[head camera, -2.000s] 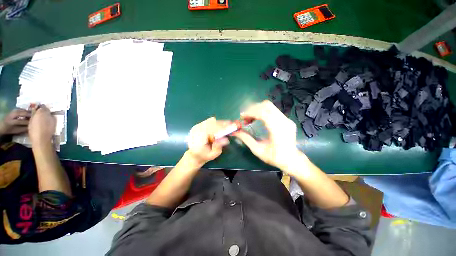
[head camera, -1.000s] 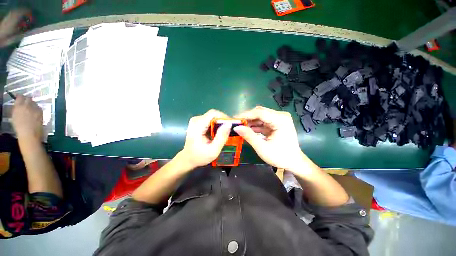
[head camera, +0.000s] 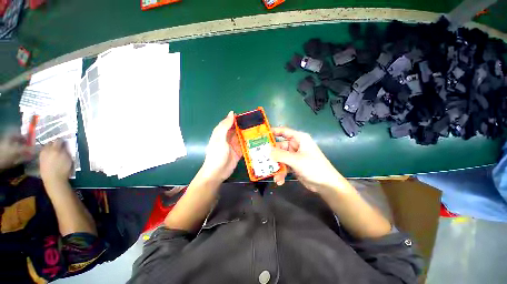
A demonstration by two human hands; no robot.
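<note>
An orange handheld device (head camera: 257, 145) is held upright-faced above the near edge of the green bench. Its upper end has a black part (head camera: 250, 119); below are an orange area, a green patch and a pale keypad-like area. My left hand (head camera: 223, 148) grips its left side. My right hand (head camera: 299, 157) holds its lower right side, with the thumb over the pale area. A large pile of black parts (head camera: 411, 83) lies to the right on the bench.
White sheets (head camera: 133, 111) are stacked on the left, with more printed sheets (head camera: 53, 100) beyond them. A neighbour's blurred hands (head camera: 55, 161) work at far left. Orange units (head camera: 159, 3) sit past the pale rail (head camera: 233, 23). A brown carton (head camera: 408, 213) stands below the bench at right.
The device has turned from edge-on to face-up, and its keypad side now shows. My thumbs have left its upper end, and my right hand has shifted to the lower end.
</note>
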